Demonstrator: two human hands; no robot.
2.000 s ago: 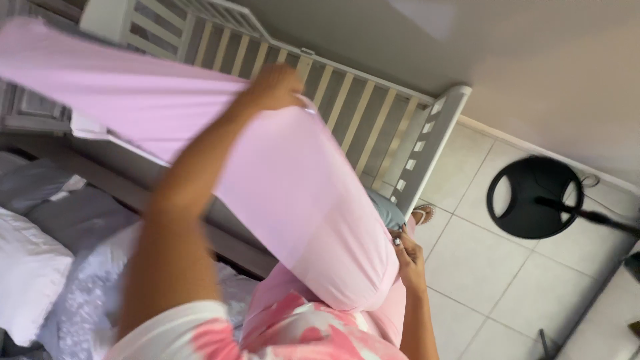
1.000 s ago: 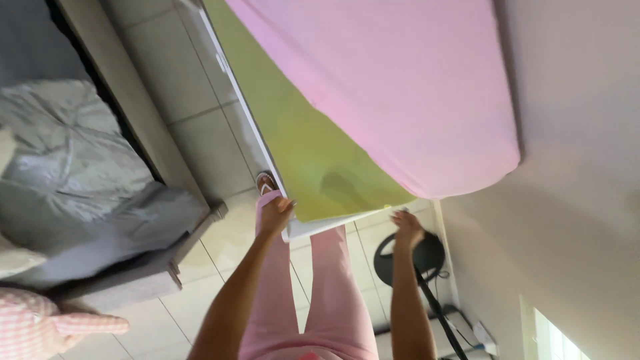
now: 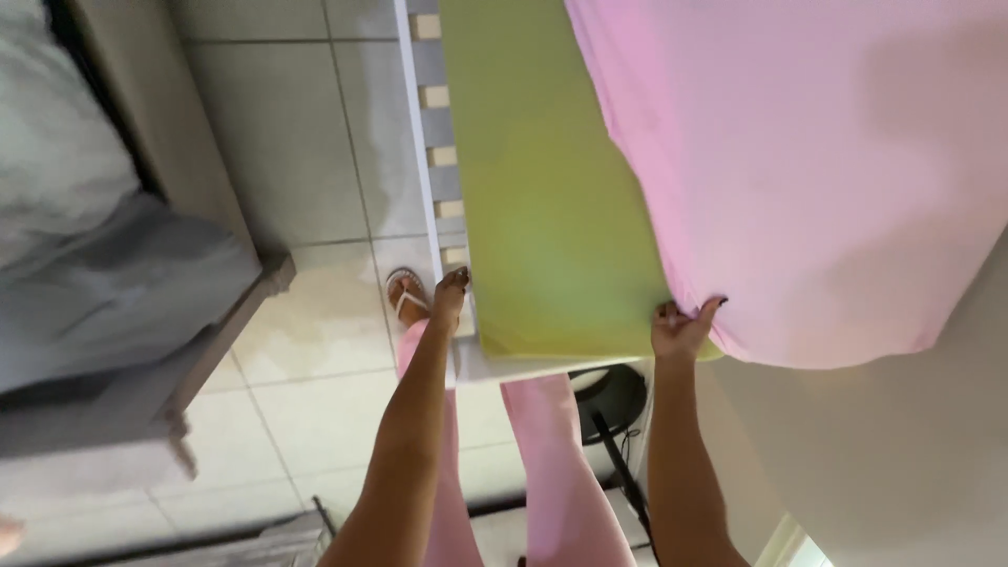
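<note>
A green mattress (image 3: 559,197) lies on a white slatted crib frame (image 3: 417,142), and a pink fitted sheet (image 3: 795,173) covers its right side, the sheet's edge running slantwise across it. My right hand (image 3: 683,327) grips that pink edge near the mattress's near right corner, thumb on the sheet and fingers curled at the green surface. My left hand (image 3: 451,295) is at the near left corner, beside the mattress and over the frame's side rail; whether its fingers hold anything cannot be told.
A bed with a wooden frame (image 3: 228,339) and grey bedding (image 3: 118,291) stands on the left, across a strip of tiled floor (image 3: 276,142). A wall (image 3: 890,441) runs along the right. A black round stand base (image 3: 618,402) is on the floor beyond the mattress's near end.
Two seconds ago the pink sheet was stretched between my raised hands above the slats. My right hand has since come to the sheet's edge and taken hold. The view has swung and moved closer.
</note>
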